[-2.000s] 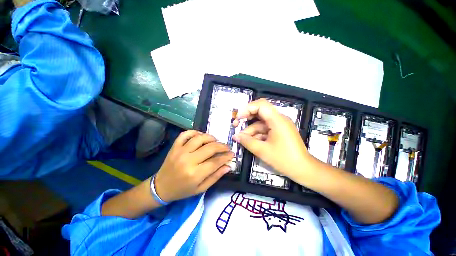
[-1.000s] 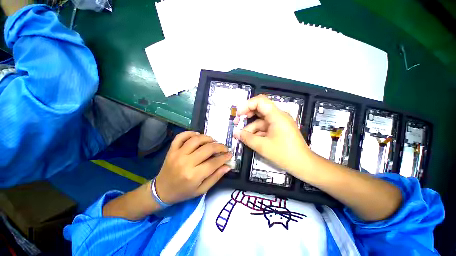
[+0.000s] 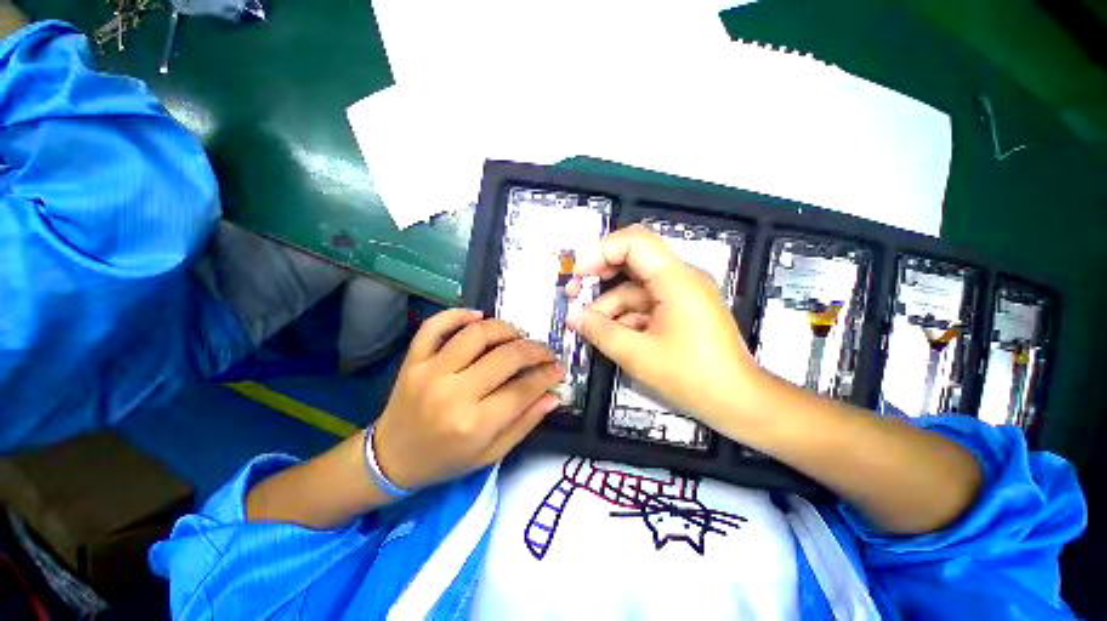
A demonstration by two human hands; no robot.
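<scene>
A black foam tray (image 3: 749, 224) with several pockets lies near my body, each visible pocket holding a silver-white phone unit. My left hand (image 3: 467, 394) rests over the lower left part of the leftmost phone unit (image 3: 534, 243), fingertips on it. My right hand (image 3: 656, 309) is over the same unit's right side, thumb and forefinger pinched on a tiny pale piece (image 3: 586, 291), hard to see. The second phone unit (image 3: 649, 425) is partly hidden by my right hand. An orange-ended dark flex cable (image 3: 567, 263) shows in the leftmost unit.
White sheets (image 3: 656, 109), one with a notched edge, lie just beyond the tray. A thin bent pale strip (image 3: 995, 131) is at right. A neighbour's blue sleeve (image 3: 97, 218) is at left. A clear bag (image 3: 221, 7) is at the far left.
The view has shifted slightly. Both hands stay at the leftmost phone unit with almost the same pose. The neighbour's arm has moved a little to the left in view.
</scene>
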